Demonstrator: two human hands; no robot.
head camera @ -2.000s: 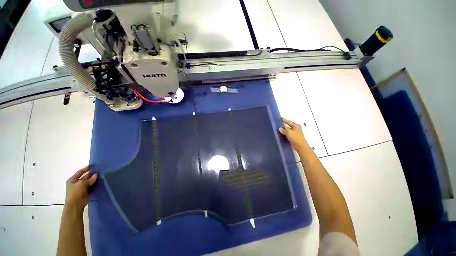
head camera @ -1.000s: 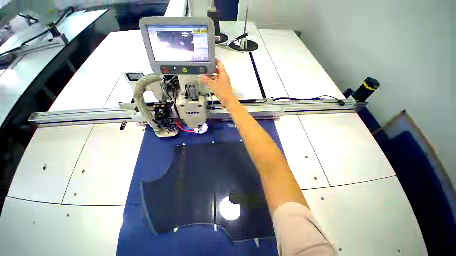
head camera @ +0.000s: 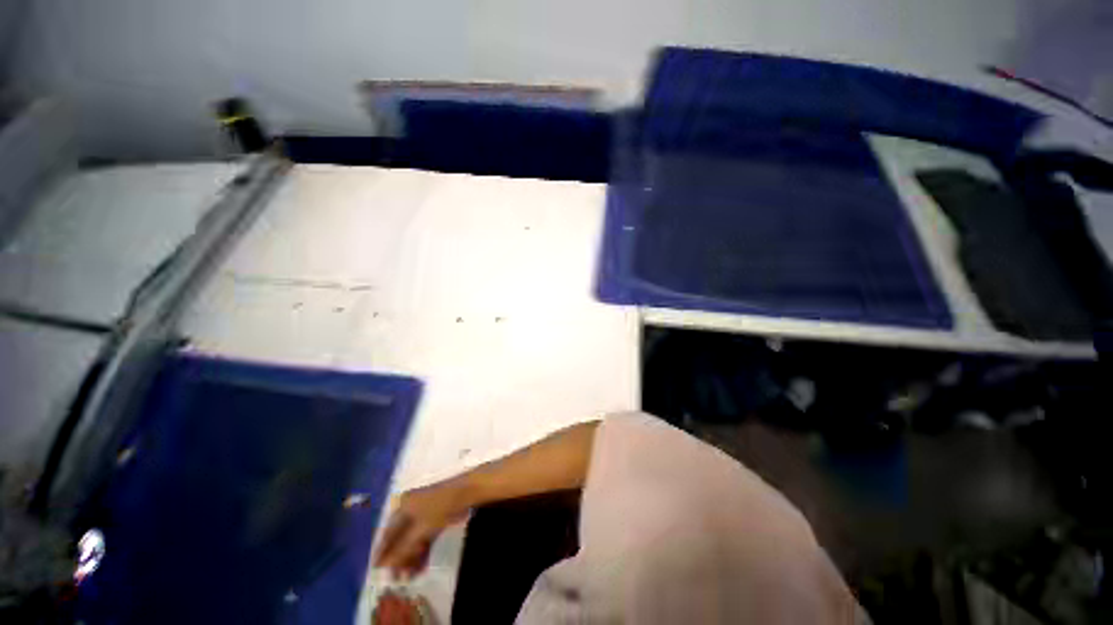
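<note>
The view is blurred and turned to the right. The blue template with a dark panel in it lies on the white machine table at the lower left. My right hand is beside that template's right edge, fingers bent downward; blur hides whether it holds anything. A small reddish shape shows below it at the bottom edge, too blurred to name. My left hand cannot be made out. A second blue template lies on a surface at the upper right, with a dark area under its cover.
A dark fabric pile lies right of the second template. The machine rail runs along the left, with a black-and-yellow end. A dark table opening is beside my forearm. Blurred items are below the right-hand surface.
The view has swung right, away from the screen and machine head. My right hand has left the screen and is now low beside the template. The second template and dark pile have come into view.
</note>
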